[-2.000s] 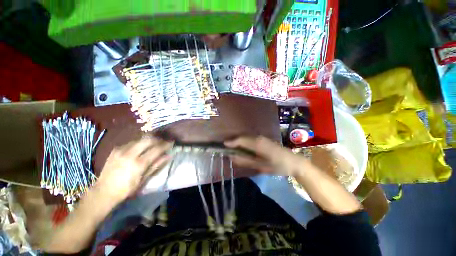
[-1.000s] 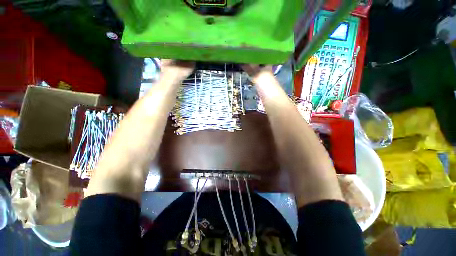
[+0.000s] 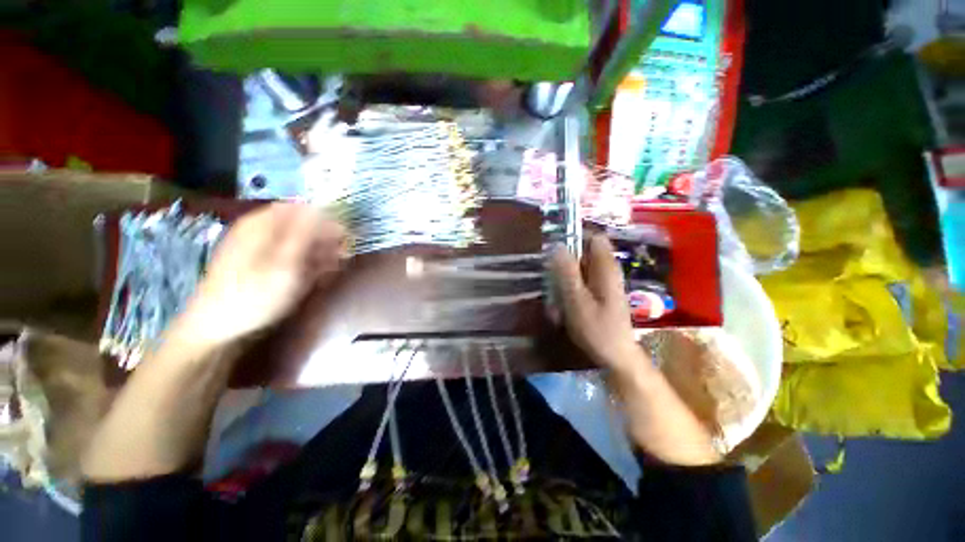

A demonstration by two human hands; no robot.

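My right hand point(image 3: 595, 302) grips a narrow silver slotted bar point(image 3: 572, 180), held upright at the right of the tabletop; a few blurred cables stretch left from it. My left hand point(image 3: 277, 259) is blurred over the left middle of the table; I cannot tell whether it holds anything. A second slotted bar point(image 3: 444, 341) lies along the table's front edge, with several cables point(image 3: 471, 423) hanging from it over the edge. A wide pile of white cables with brass ends point(image 3: 407, 185) lies close to the press.
The green press head point(image 3: 381, 37) is above the back. A greyer cable pile point(image 3: 159, 275) lies at left beside an open carton point(image 3: 69, 249). At right are a pink phone point(image 3: 603, 196), red parts bin point(image 3: 693, 265), clear plastic bag point(image 3: 757, 217), white tub point(image 3: 757, 339) and yellow sacks point(image 3: 862, 318).
Both hands have come back from under the press head. My right hand now holds a bar with cables, turned upright. The other bar still lies at the front edge.
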